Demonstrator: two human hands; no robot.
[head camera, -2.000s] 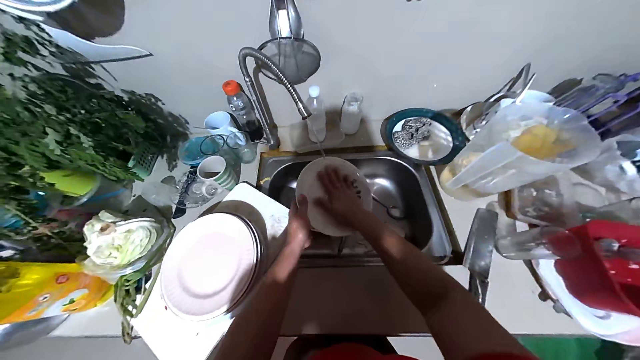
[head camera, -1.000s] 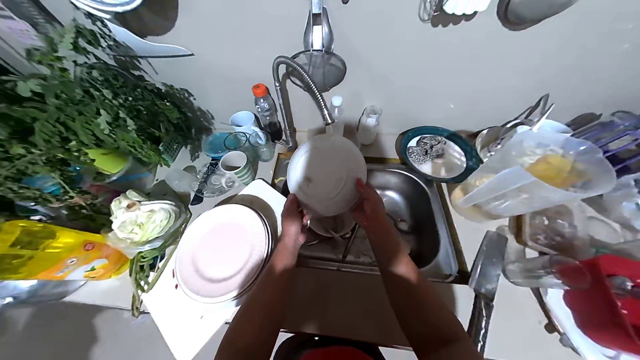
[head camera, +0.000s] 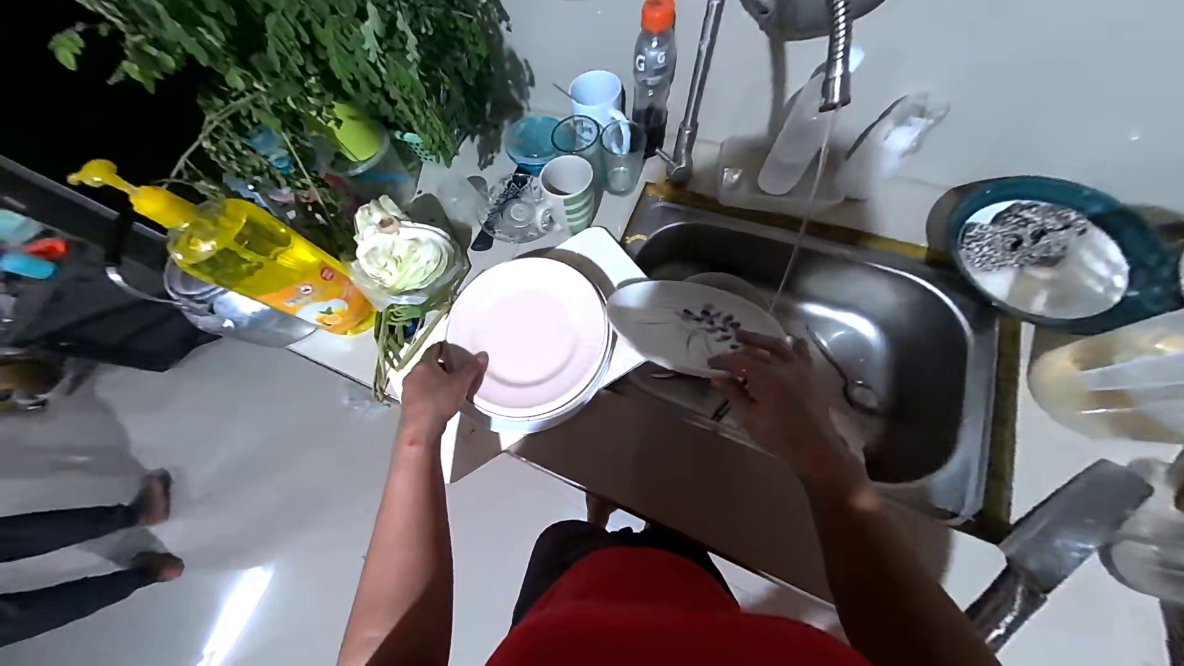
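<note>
My right hand (head camera: 772, 393) grips the right edge of a white plate with a dark floral print (head camera: 684, 324), tilted over the left part of the steel sink (head camera: 916, 287). My left hand (head camera: 439, 388) is at the left rim of the pale pink plate (head camera: 527, 338), which lies on top of stacked plates on a white board; its fingers touch or hold the rim. Water runs from the flexible tap (head camera: 837, 69) into the sink, behind the floral plate. More dishes and a metal utensil lie in the sink, partly hidden.
Cups and glasses (head camera: 566, 190) stand behind the stack. A cauliflower (head camera: 402, 250) and a yellow soap bottle (head camera: 268, 259) are at left. A teal-rimmed bowl (head camera: 1064, 194) and a cleaver (head camera: 1078, 523) lie at right. Another person's feet (head camera: 153, 499) show on the floor.
My left hand has let go of the washed plate and moved left to the plate stack. The plate has tilted and moved left in my right hand. The view has swung left.
</note>
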